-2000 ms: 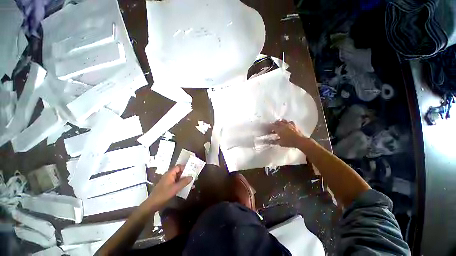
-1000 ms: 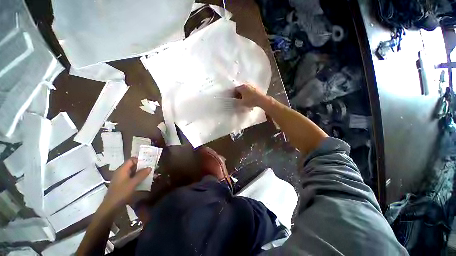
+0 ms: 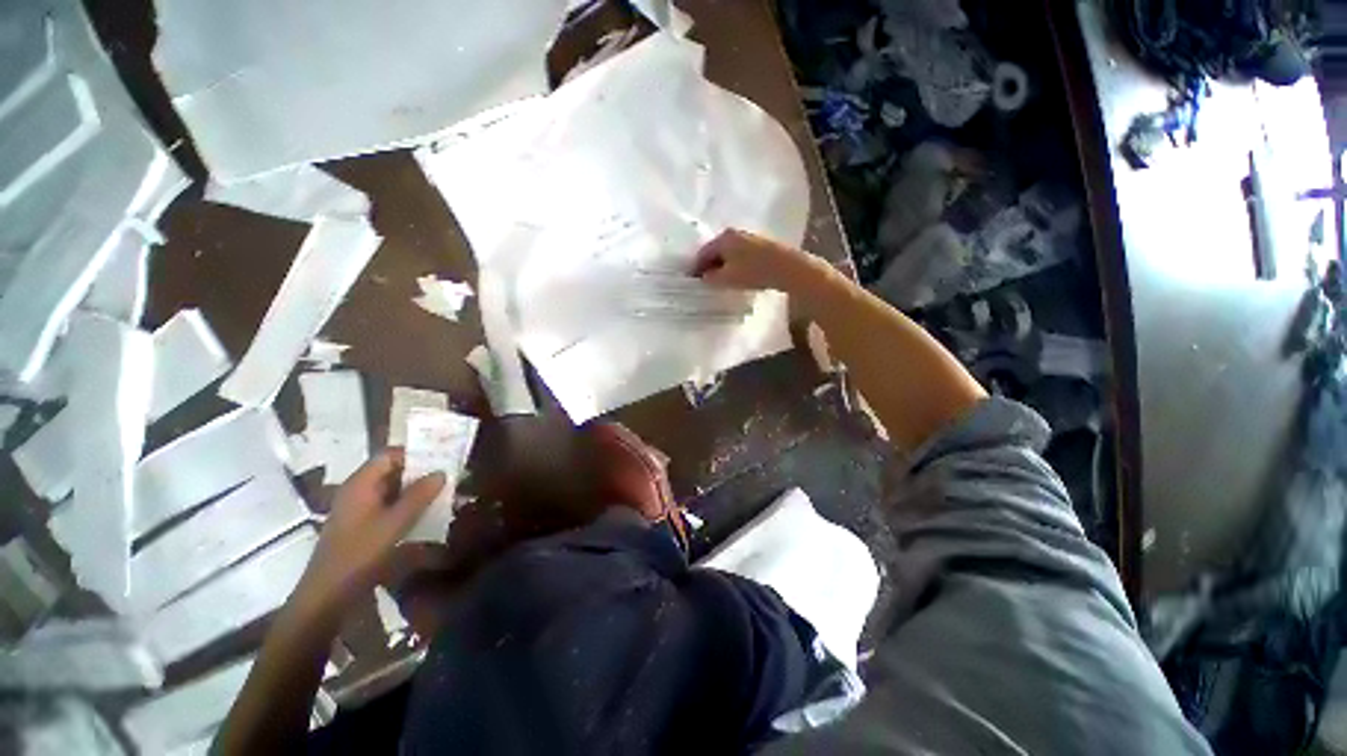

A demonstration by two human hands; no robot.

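My left hand is shut on a small stack of white slips with dark marks, at the table's near edge. My right hand is over a large white cut panel with one curved edge. Its fingers are bent together at the panel's surface, near faint lines or a thin piece. Whether they pinch something is too blurred to tell.
A larger white panel lies at the back. White strips lie in overlapping rows at the left. Scraps lie on the brown table. A pale surface is at the far right.
The camera view has turned to the right since the first frame. My right hand has moved slightly over the panel. My left hand still holds the slips.
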